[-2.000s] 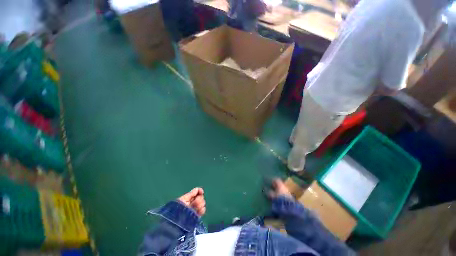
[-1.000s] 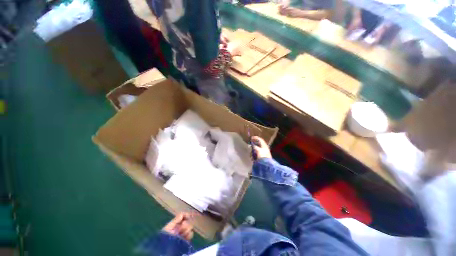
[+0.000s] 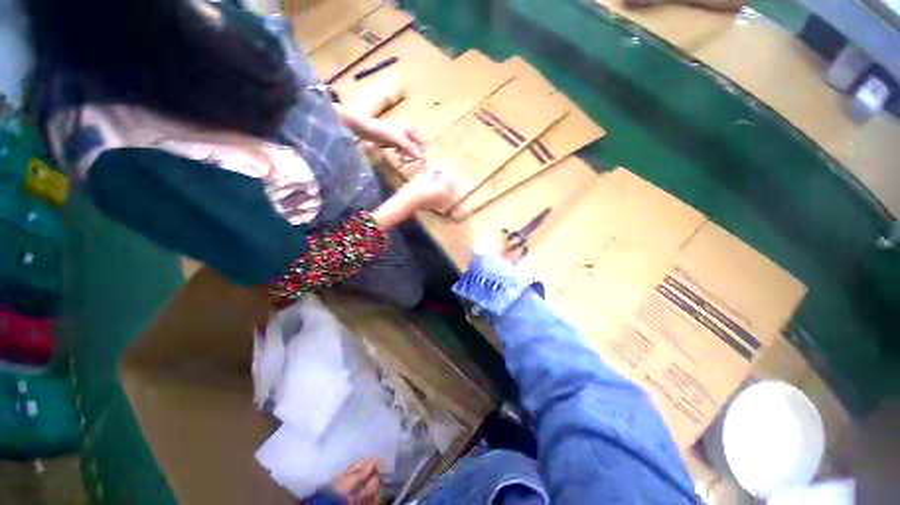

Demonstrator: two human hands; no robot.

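Observation:
My right hand is over the bench with its fingers at the dark handles of scissors. The blades point away to the upper right, above bare cardboard between two carton stacks. Bright glare hides part of the hand. My left hand is small and blurred at the bottom edge, over white scrap in the open carton; whether it holds anything is unclear. A stack of flat cartons with dark printed bars lies right of my right forearm.
A person in floral sleeves stands at the left, hands at another fanned carton stack. A dark pen-sized item lies beyond. A white bowl and white paper are at lower right. Another bench is across the green gap.
The view has moved closer to the bench and the person in floral sleeves. My right hand has moved from the open carton's rim to over the bench. My left hand now shows over the white scrap.

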